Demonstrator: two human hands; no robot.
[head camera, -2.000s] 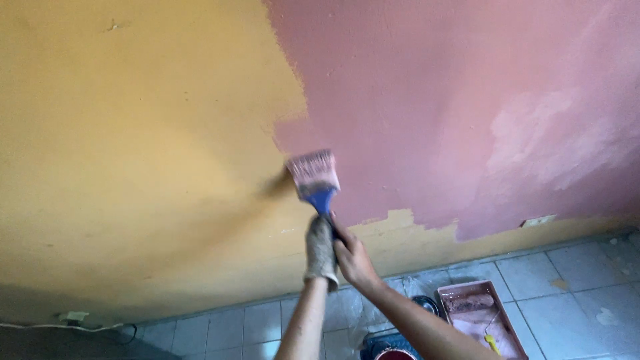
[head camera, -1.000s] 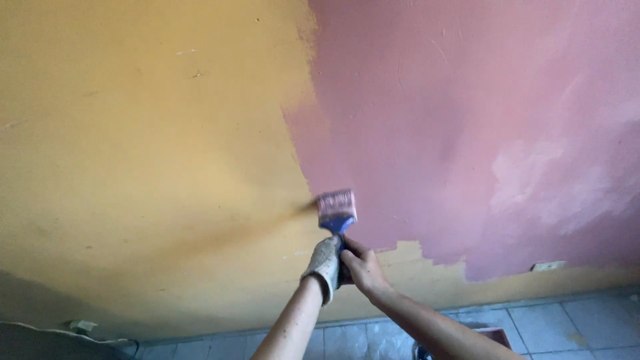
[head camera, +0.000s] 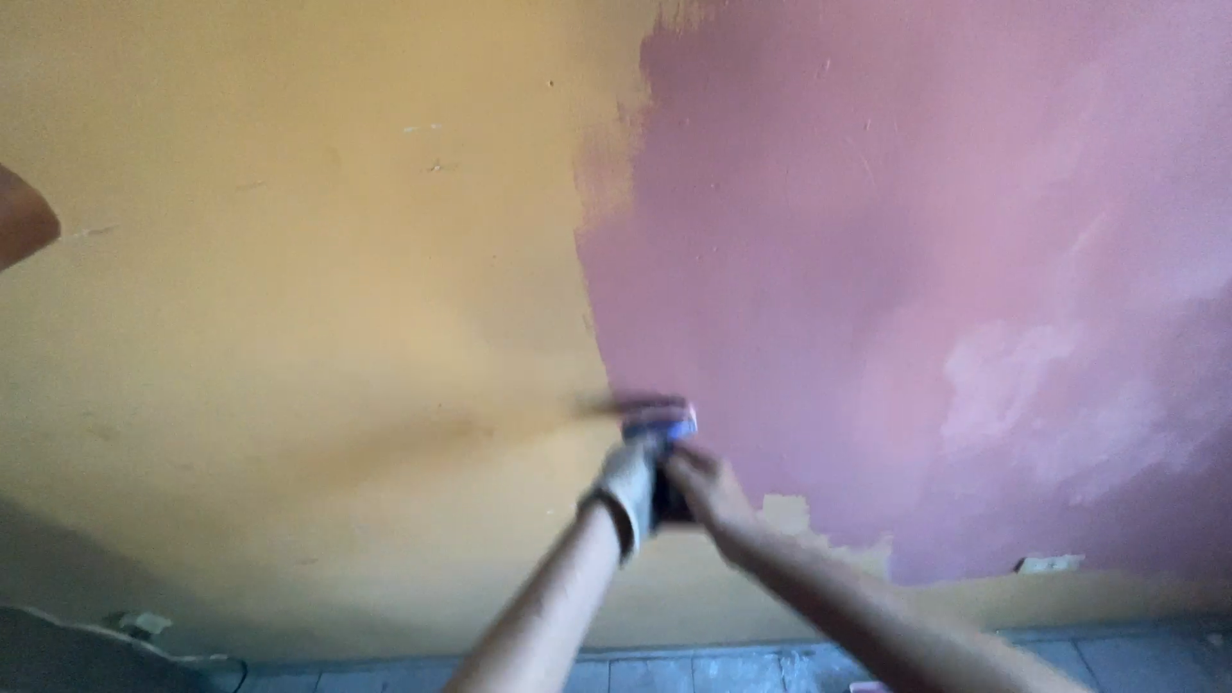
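Observation:
Both hands grip one wide paintbrush with a blue ferrule area and dark handle; it is blurred. My left hand, in a light work glove with a dark cuff, wraps the handle from the left. Bare and close beside it, my right hand holds the handle from the right. Pinkish bristles touch or nearly touch the wall at the border between yellow paint and mauve-pink paint. That border is ragged and runs upward from the brush. My fingertips are partly hidden by blur.
A wall socket sits low on the right, another low on the left with a cable near it. Grey-blue floor tiles meet the wall below. A brown object of unclear kind enters at the left edge. A dark shape stands bottom left.
The mauve-pink area reaches further down and left around the brush than two seconds ago. The paint tray on the floor has almost left the view, and a brown object has appeared at left.

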